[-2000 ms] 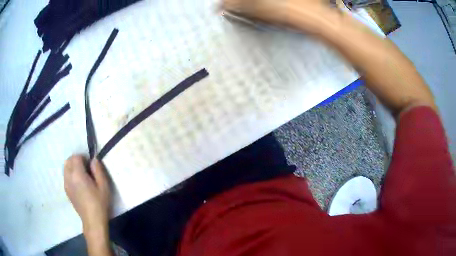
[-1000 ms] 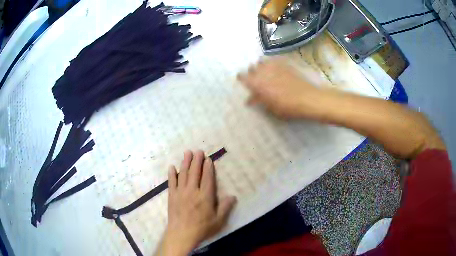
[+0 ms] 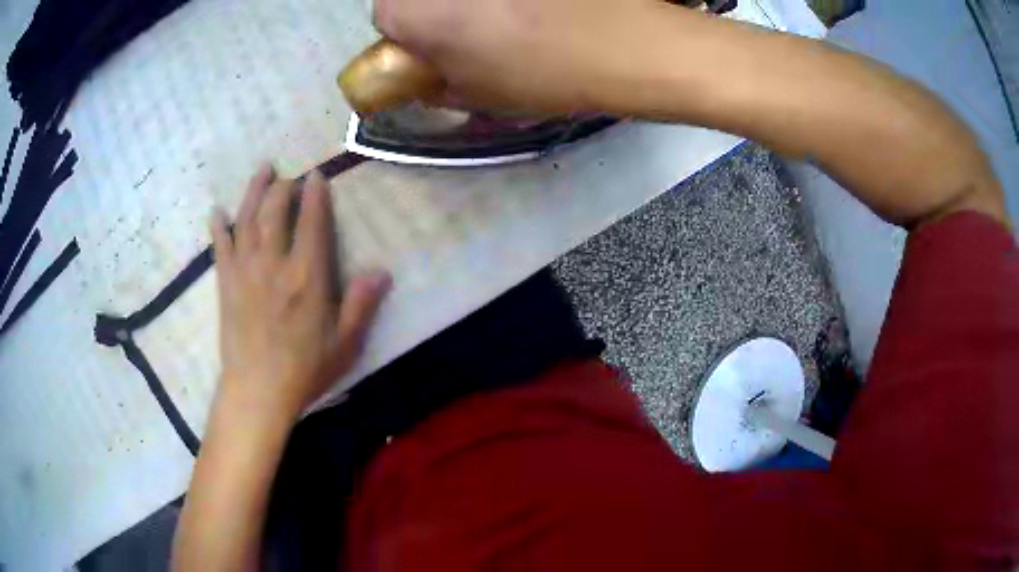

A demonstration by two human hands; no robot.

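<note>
A dark fabric strip pair (image 3: 174,286) lies on the white table cover (image 3: 67,408). Its thicker corner is at the left. One arm runs up and right under my left hand, the other runs down towards the table's front edge. My left hand (image 3: 274,291) lies flat on the upper arm with its fingers spread. My right hand (image 3: 481,45) grips the orange-brown handle (image 3: 386,78) of the iron (image 3: 447,140). The iron's pale-edged tip is at the right end of that arm; whether it covers the strip's end is hidden.
A large pile of dark strips (image 3: 78,45) is at the far left, cut off by the picture's edge. A smaller bundle (image 3: 34,201) lies below it. Speckled floor (image 3: 659,268) and a round white base (image 3: 746,404) show beyond the table's front edge.
My right hand has taken hold of the iron and brought it left from its place by the rest to the strip. My left hand remains flat on the strip. The view has shifted.
</note>
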